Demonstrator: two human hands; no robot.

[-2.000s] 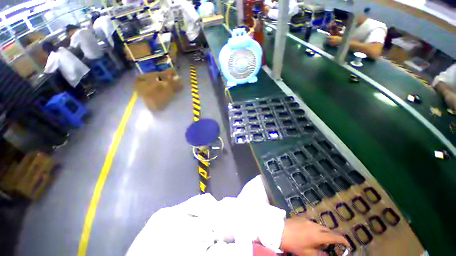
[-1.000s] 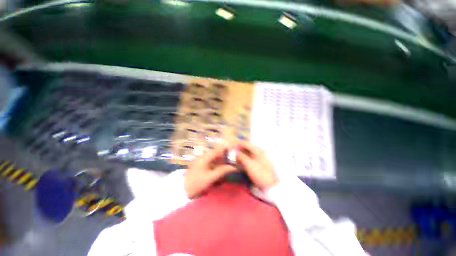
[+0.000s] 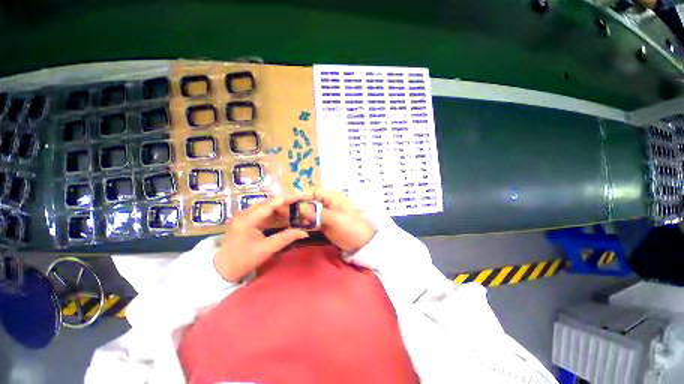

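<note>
My left hand (image 3: 251, 238) and my right hand (image 3: 341, 222) together hold a dark square housing (image 3: 305, 215) with a shiny centre, in front of my chest. The housing is upright, facing me, and the fingertips hide parts of its rim. Behind the hands, a clear blister tray (image 3: 135, 169) holds rows of dark housings. A white sheet (image 3: 433, 150) with columns of short dark strips lies to the right. Blue bits (image 3: 300, 154) are scattered between tray and sheet on a tan cardboard sheet (image 3: 281, 97).
A green conveyor (image 3: 300, 34) runs along the back. More trays lie at the far left (image 3: 16, 165) and far right (image 3: 666, 172) of the green bench (image 3: 525, 161). A blue round stool (image 3: 28, 307) stands at lower left, and a grey-white bin (image 3: 600, 345) at lower right.
The view has swung from the aisle and fan to the bench, then settled further down. Both hands now hold a housing at the chest; earlier one hand was over the tray.
</note>
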